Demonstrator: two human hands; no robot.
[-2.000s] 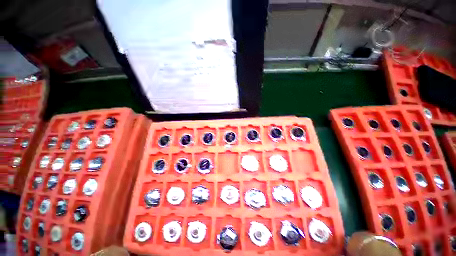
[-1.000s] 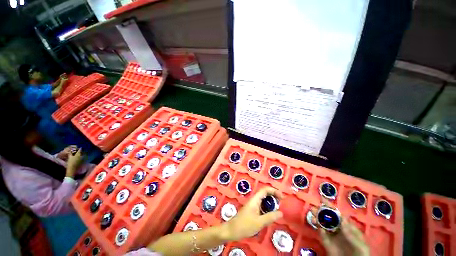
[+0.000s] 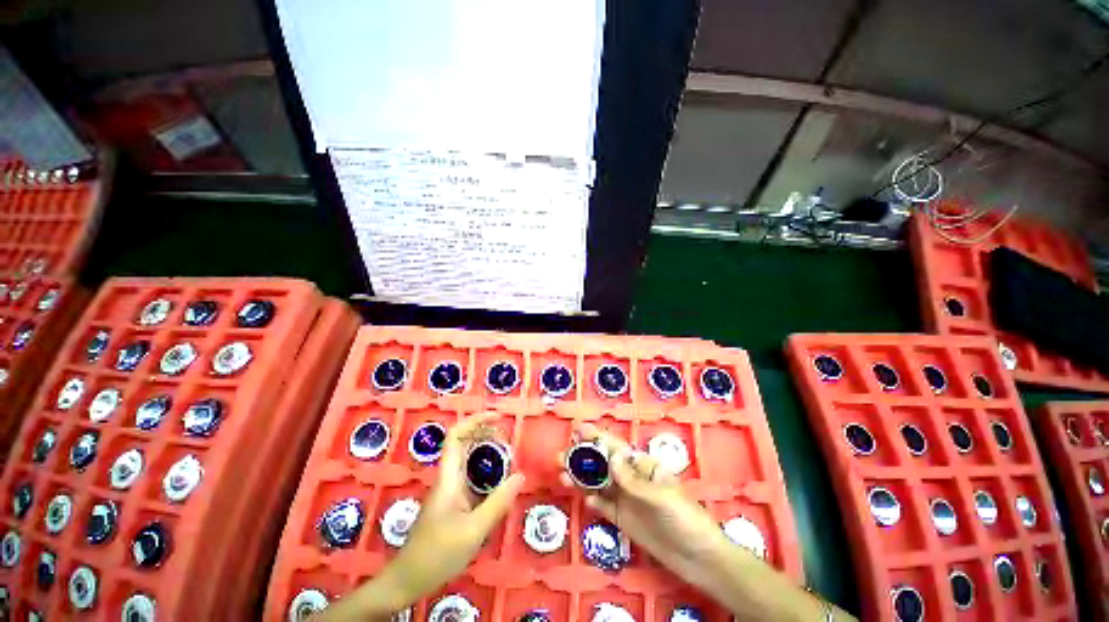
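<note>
My left hand [image 3: 452, 520] holds a round smartwatch body [image 3: 488, 465], black face up, at the second row of the foam compartment tray [image 3: 292, 561]. My right hand [image 3: 651, 496] holds another smartwatch body [image 3: 589, 463], face up, to its right. Both faces show small lit marks. Between them is an empty pocket [image 3: 545, 440]. The tray's top row holds black-faced units. Lower rows hold mostly silver-white units, partly hidden by my hands and forearms. A white-backed unit [image 3: 668, 453] lies just right of my right hand.
Stacked trays [image 3: 319, 386] with mixed units stand at left. A neighbouring tray [image 3: 805, 352] lies at right. Behind stands a black board with a white instruction sheet [image 3: 468, 225]. A black pad [image 3: 1048, 304] and a white cable [image 3: 918, 182] are at back right.
The view has swung back right from the left side. Both hands still hold smartwatch bodies, now side by side over the second row. Two seconds ago only fingertips showed at the bottom edge.
</note>
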